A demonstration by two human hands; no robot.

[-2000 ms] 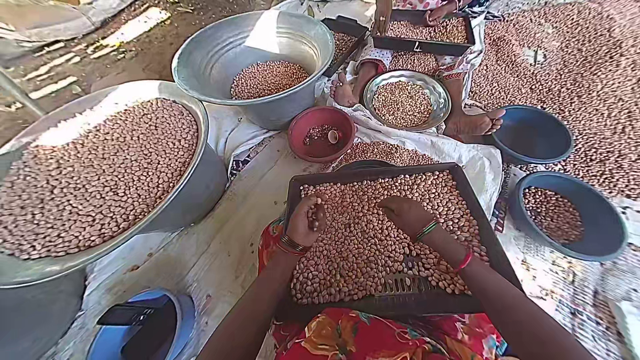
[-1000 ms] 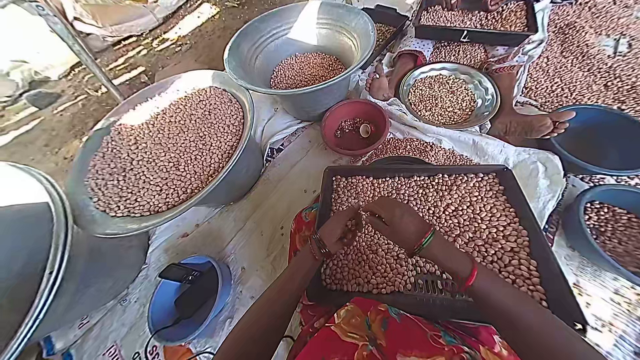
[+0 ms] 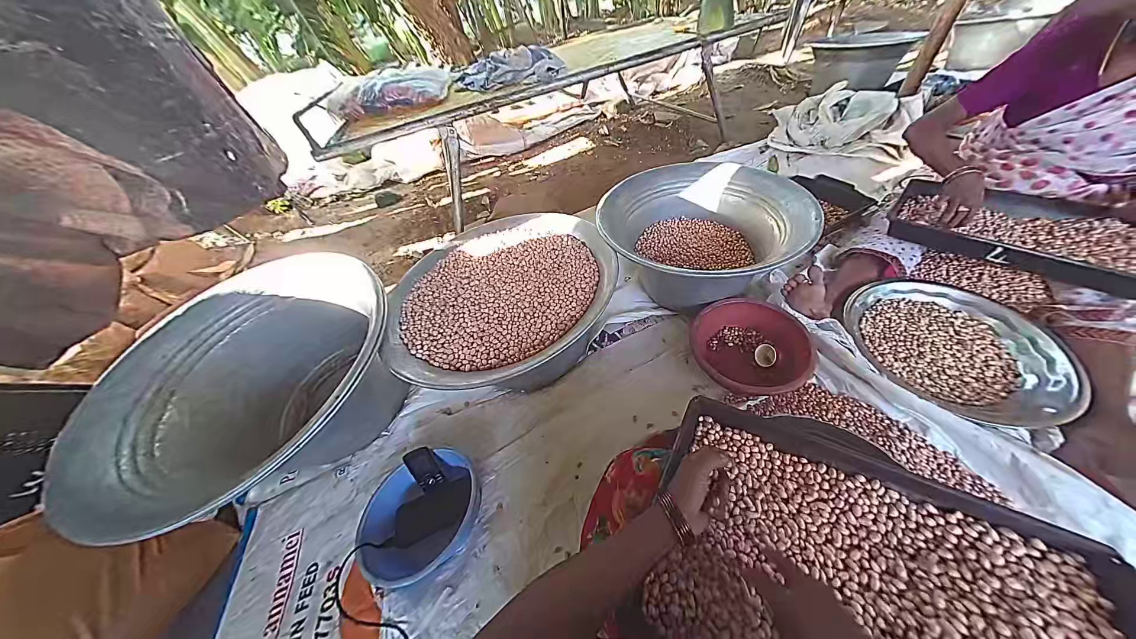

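A black plastic tray (image 3: pixel 821 444) full of brown nuts or seeds (image 3: pixel 852 532) lies over my lap at the lower right. My left hand (image 3: pixel 699 484) is at the tray's left edge, its fingers curled; whether it holds a nut cannot be told. Below it, my right hand (image 3: pixel 785 590) reaches over the nuts at the bottom of the view, partly cut off, and its fingertips touch or nearly touch them. Just beyond the tray, more nuts lie on the sheet near a red bowl (image 3: pixel 737 382) that holds dark bits and a small round cup.
Large metal tubs stand in a row: one looks empty (image 3: pixel 222 399), one is heaped with nuts (image 3: pixel 550 364), one partly filled (image 3: pixel 772 204). A blue basin (image 3: pixel 390 497) holds a black device with a cable. Another person's hand (image 3: pixel 961 197) is in a tray beyond a steel plate (image 3: pixel 1056 390) of nuts.
The view has swung far to the left. My hands, close together over the tray one second ago, are now apart, the left by the tray's edge and the right lower.
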